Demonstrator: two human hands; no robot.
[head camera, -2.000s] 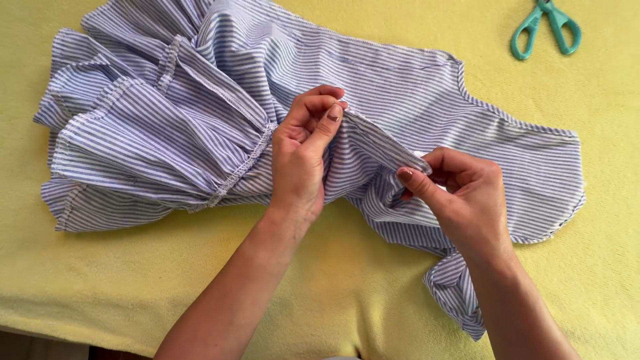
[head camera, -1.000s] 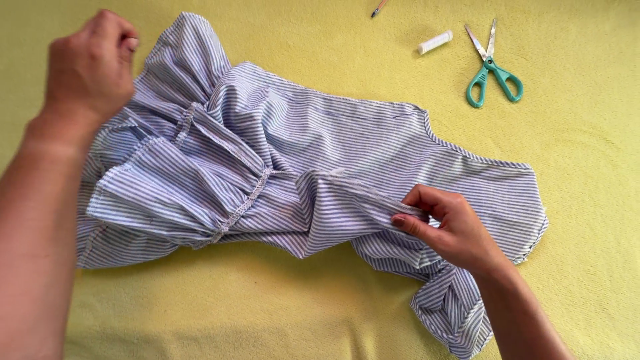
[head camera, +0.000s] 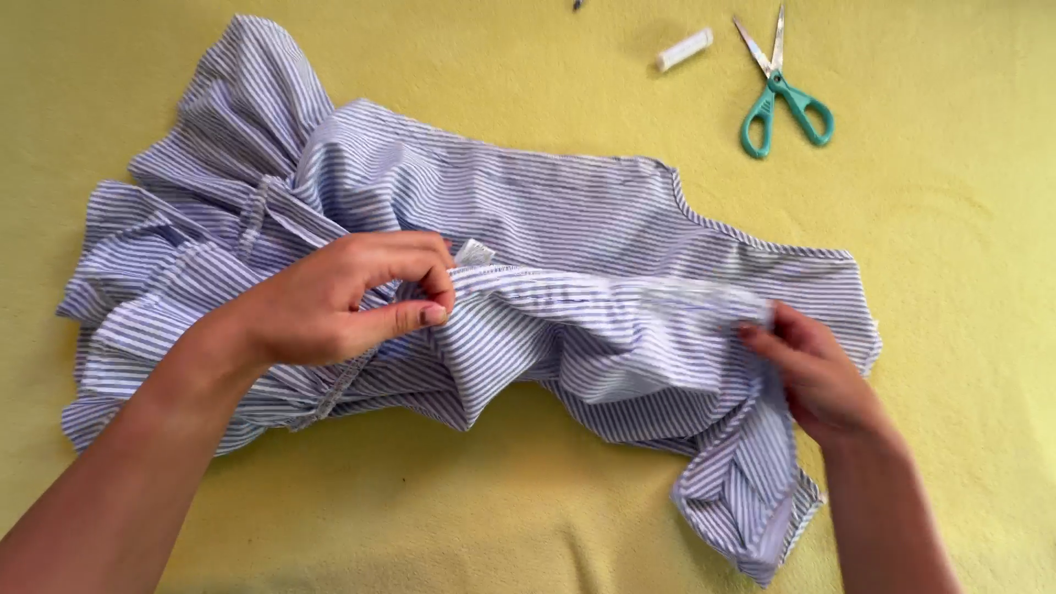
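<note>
A blue-and-white striped garment (head camera: 569, 206) with a gathered ruffle at its left end lies across the middle of the head view. My left hand (head camera: 363, 297) pinches a seam edge of it between thumb and fingers, beside a small white tag (head camera: 474, 252). Farther right, my right hand (head camera: 808, 363) grips the same raised edge, slightly blurred. Between both hands the seam is stretched in a nearly straight line, and the cloth hangs in folds below it. A twisted striped part of the garment droops under my right hand.
Scissors with teal handles (head camera: 763, 124) lie with blades apart at the upper right. Left of them is a white thread spool (head camera: 685, 49). The tip of a dark object (head camera: 578, 4) shows at the top edge. A yellow cloth (head camera: 495, 511) covers the surface beneath.
My left hand, raised empty at the upper left one second ago, has come down to the garment and taken hold of the seam edge. The edge is now lifted and the tag shows.
</note>
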